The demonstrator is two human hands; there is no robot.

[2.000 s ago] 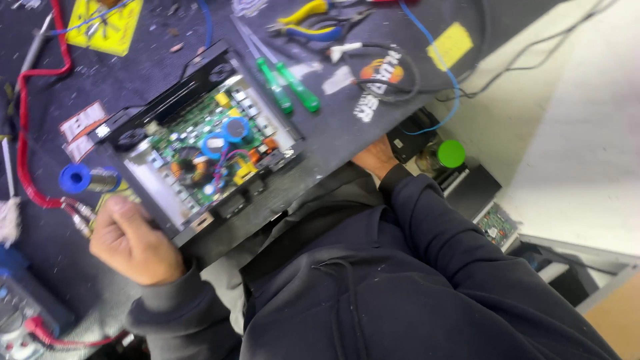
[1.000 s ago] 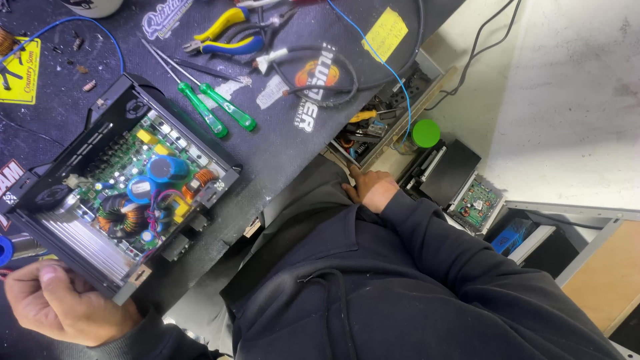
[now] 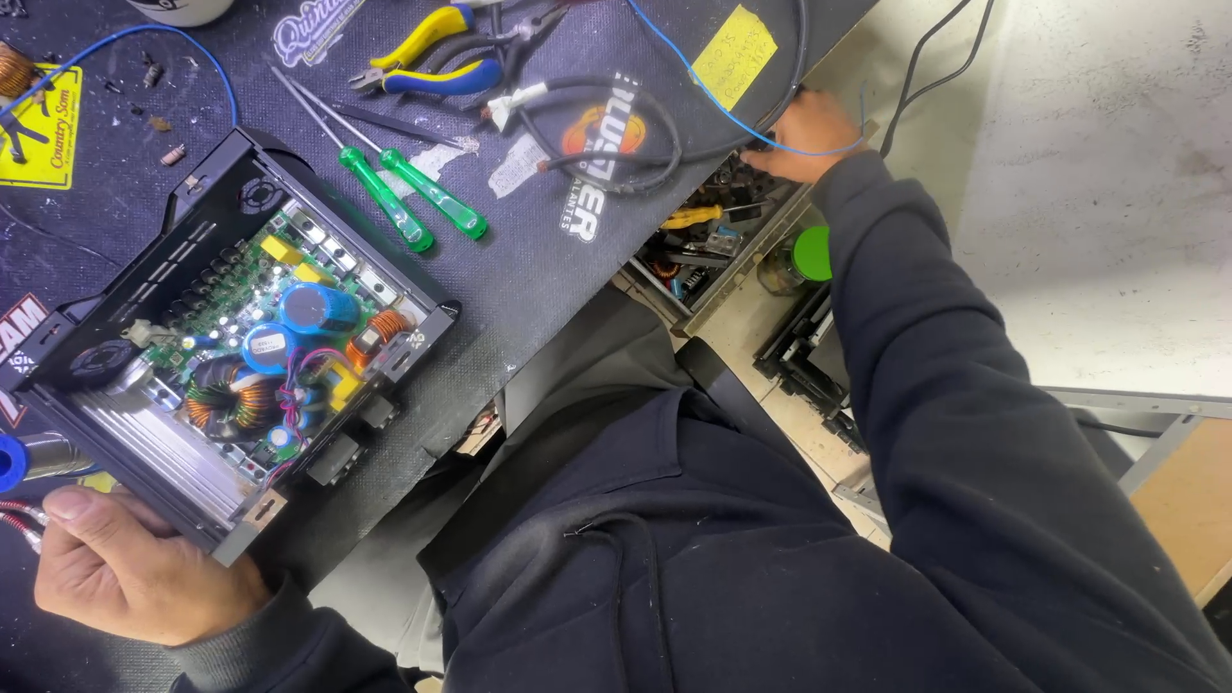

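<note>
My left hand (image 3: pixel 144 568) is at the near corner of an opened black metal amplifier chassis (image 3: pixel 438 322), its fingers curled, partly hidden behind the casing edge. Inside the chassis lie a green circuit board, blue capacitors (image 3: pixel 318 306), a copper-wound toroid coil (image 3: pixel 231 397) and an aluminium heatsink (image 3: pixel 183 467). My right hand (image 3: pixel 811 135) reaches over the far part of an open drawer (image 3: pixel 741 274) below the bench edge; its fingertips are partly hidden, and whether they hold anything does not show. In the drawer are mixed parts and a yellow-handled screwdriver (image 3: pixel 695 216).
Two green-handled screwdrivers (image 3: pixel 433 192), yellow-and-blue cutting pliers (image 3: pixel 443 77) and a black cable (image 3: pixel 664 159) lie on the dark bench mat. A blue wire (image 3: pixel 712 96) hangs over the bench edge. Beside the drawer stands a jar with a green lid (image 3: pixel 813 253). A solder spool (image 3: pixel 43 460) lies at left.
My right hand has moved from beside my lap to the far part of the drawer, which now shows more fully. My left hand stays at the chassis corner. The view has shifted.
</note>
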